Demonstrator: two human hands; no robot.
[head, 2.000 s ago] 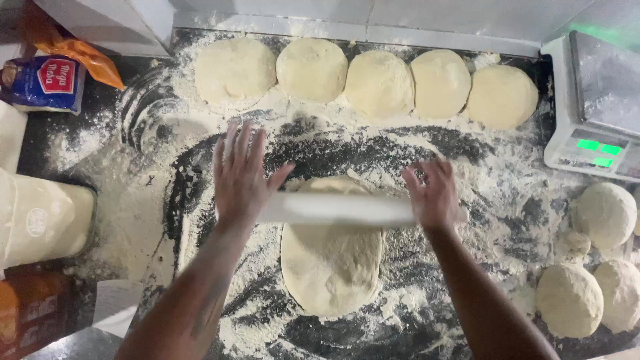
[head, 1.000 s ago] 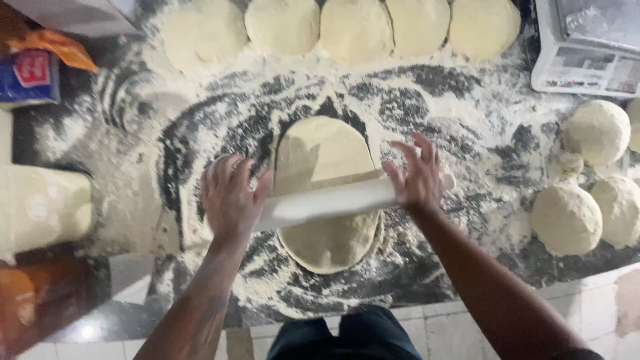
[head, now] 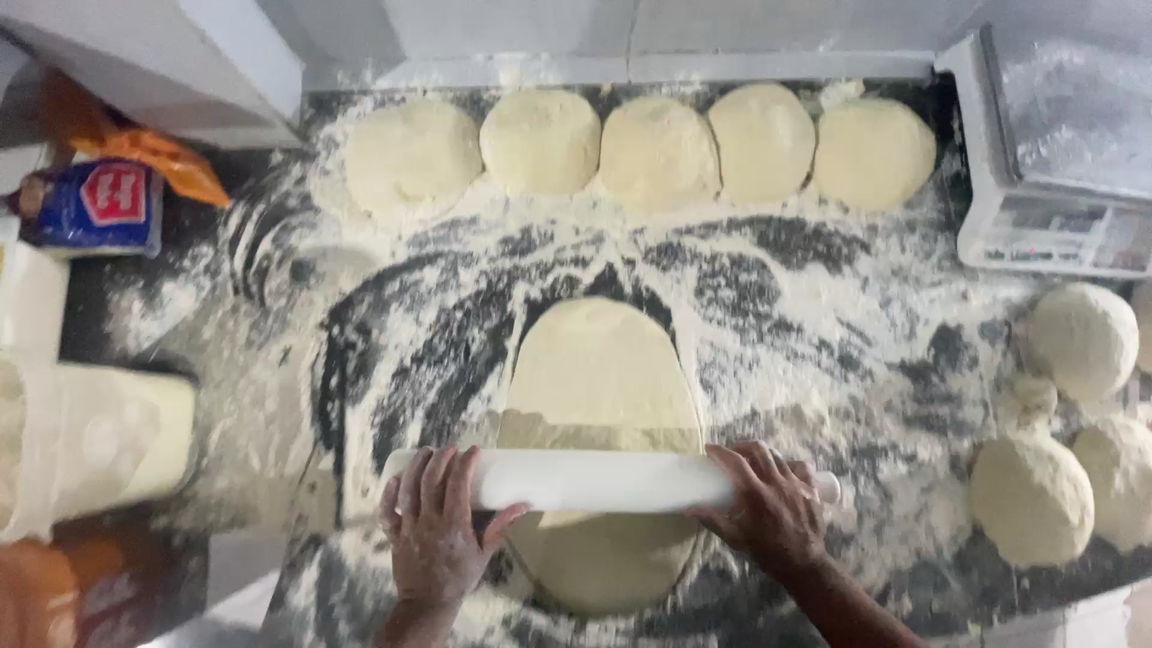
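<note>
A white rolling pin [head: 598, 481] lies crosswise over the lower half of an oval sheet of dough [head: 598, 369] on the floured dark worktop [head: 765, 333]. Its left end is under my left hand [head: 441, 526], fingers over the top and thumb below. My right hand [head: 769, 504] grips it near the right end, where the pin's tip sticks out. Dough shows above and below the pin, between my hands. Both hands are dusted with flour.
Several flattened dough rounds [head: 661, 148] line the back wall. Floured dough balls [head: 1031, 499] sit at the right, below a white scale [head: 1035, 216]. At the left are a blue packet [head: 99, 207], an orange bag [head: 162, 157] and a pale plastic container [head: 126, 436].
The rolling pin and both hands have moved toward the near end of the dough. The dough sheet is longer than two seconds ago. The view has shifted.
</note>
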